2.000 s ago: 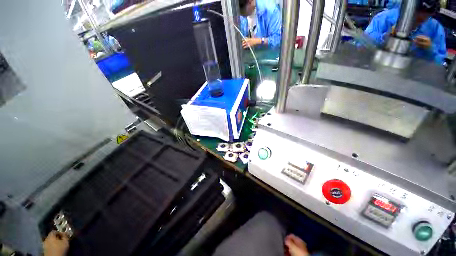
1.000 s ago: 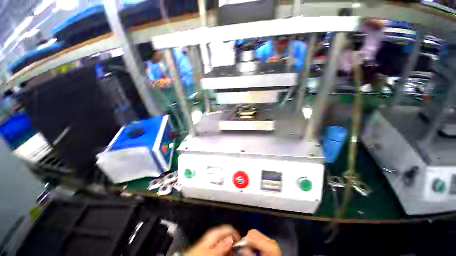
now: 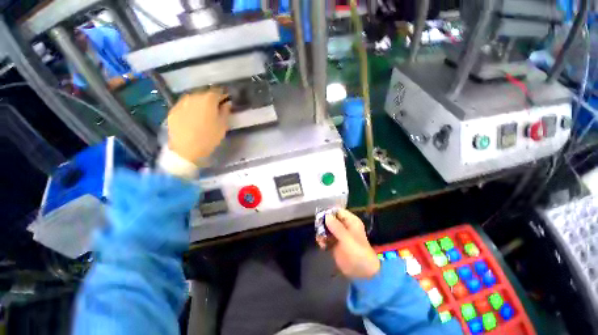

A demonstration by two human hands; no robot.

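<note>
The bench press stands in front of me, its thick upper plate raised above the lower fixture. My left hand reaches between the posts, fingertips at the dark recess of the fixture under the plate. A small dark edge shows at the fingertips; whether they grip it is unclear. My right hand is in front of the press's right corner. It pinches a small silver-and-dark square unit between thumb and fingers.
The red tray with coloured squares lies at lower right, with a pale grid tray beyond. A blue cup, loose metal fixtures and a hanging hose are right of the press. A second press stands farther right; a blue-topped box is left.
The view has swung right, bringing the red tray in. My hands, together at my lap a second ago, are apart: the left is in the press, the right holds a unit beside it.
</note>
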